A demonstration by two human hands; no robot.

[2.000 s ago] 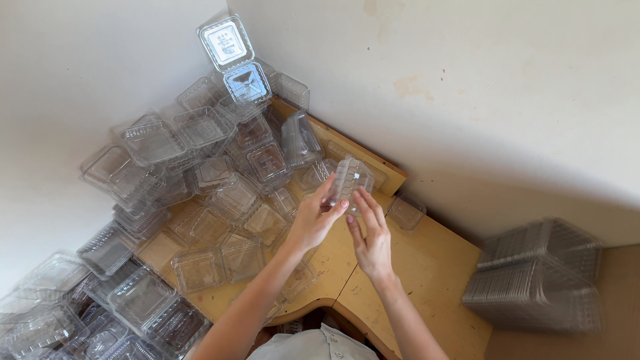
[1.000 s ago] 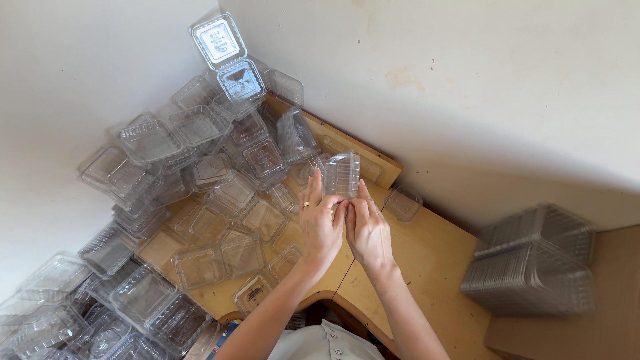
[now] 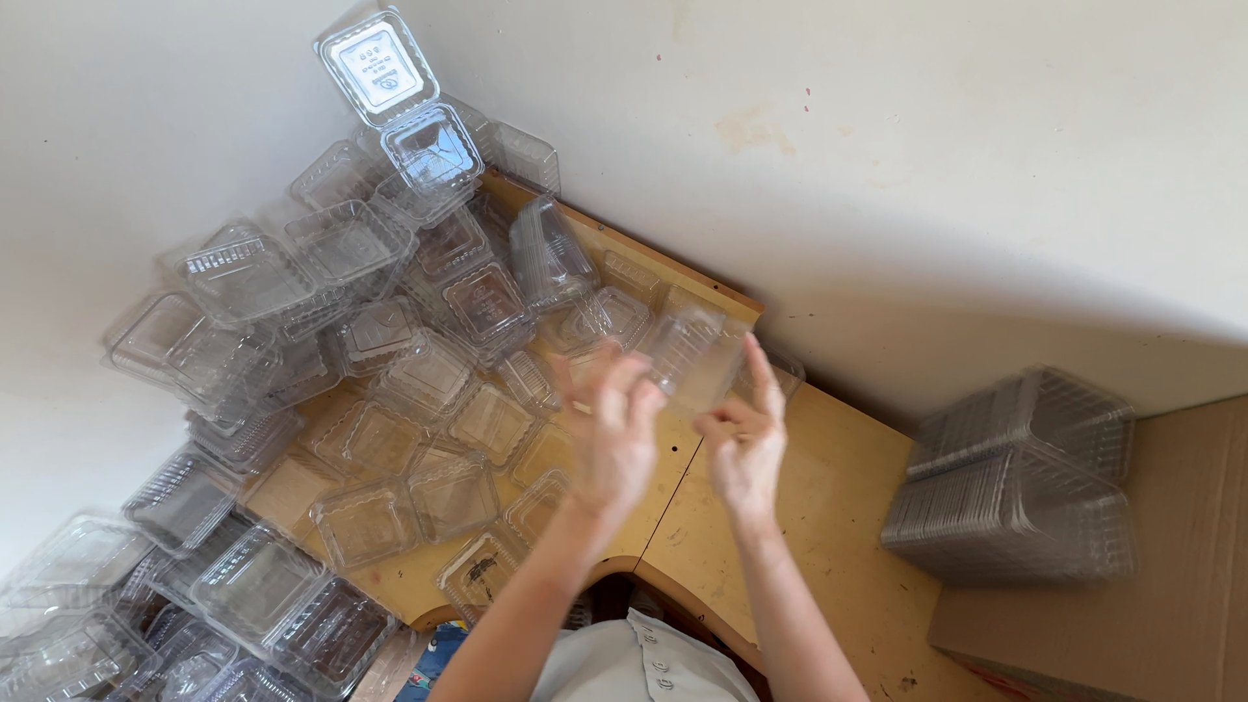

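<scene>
A clear plastic clamshell container [image 3: 694, 356], blurred by motion, is between my two hands over the wooden table. My right hand [image 3: 746, 439] grips its lower right side, with the index finger stretched up along the edge. My left hand [image 3: 614, 419] is at its left, blurred, with the fingers curled; whether it touches the container I cannot tell. Loose clear containers [image 3: 453, 492] lie on the table to the left of my hands, and a larger heap [image 3: 361, 244] of them rises behind.
A nested stack of clear containers [image 3: 1004, 487] stands at the right by a cardboard box [image 3: 1170, 546]. The yellow wooden table [image 3: 819, 517] has a raised back ledge [image 3: 673, 253] near the wall. More containers [image 3: 253, 585] are piled at the lower left.
My hands, close together at the container one second ago, have moved apart. The container's ribbed side faced me upright then; now it is tilted and blurred.
</scene>
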